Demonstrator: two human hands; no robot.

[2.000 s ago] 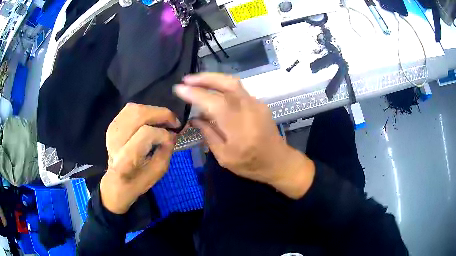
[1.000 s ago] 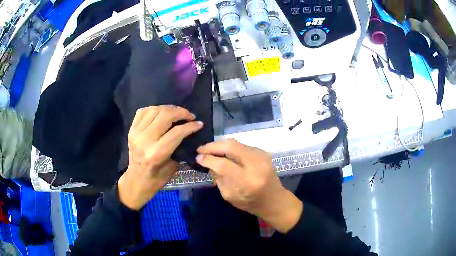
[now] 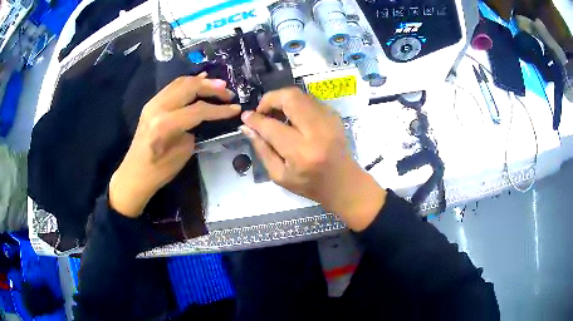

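Observation:
The black fabric panel (image 3: pixel 81 131) lies in a dark pile on the table left of the machine. Its near edge ends at the presser foot and needle area (image 3: pixel 244 84). My left hand (image 3: pixel 166 128) is at the foot, with thumb and index finger pinching the black cloth edge. My right hand (image 3: pixel 305 144) meets it from the right, its fingertips pinched together at the same edge just below the needle. The fingers hide most of the held edge. The white overlock machine (image 3: pixel 188 25) stands behind my hands.
Tension dials (image 3: pixel 290 28) and a control panel (image 3: pixel 405 31) are at the back. Black scraps (image 3: pixel 420 164) and a thin blue tool (image 3: pixel 485 93) lie on the table's right side. A printed scale (image 3: pixel 270 231) runs along the front edge. A blue crate (image 3: pixel 200 279) is below.
Both hands have moved up and away from me, from the table's front edge to the presser foot. The cloth no longer covers the table in front of the foot, and a white surface shows there.

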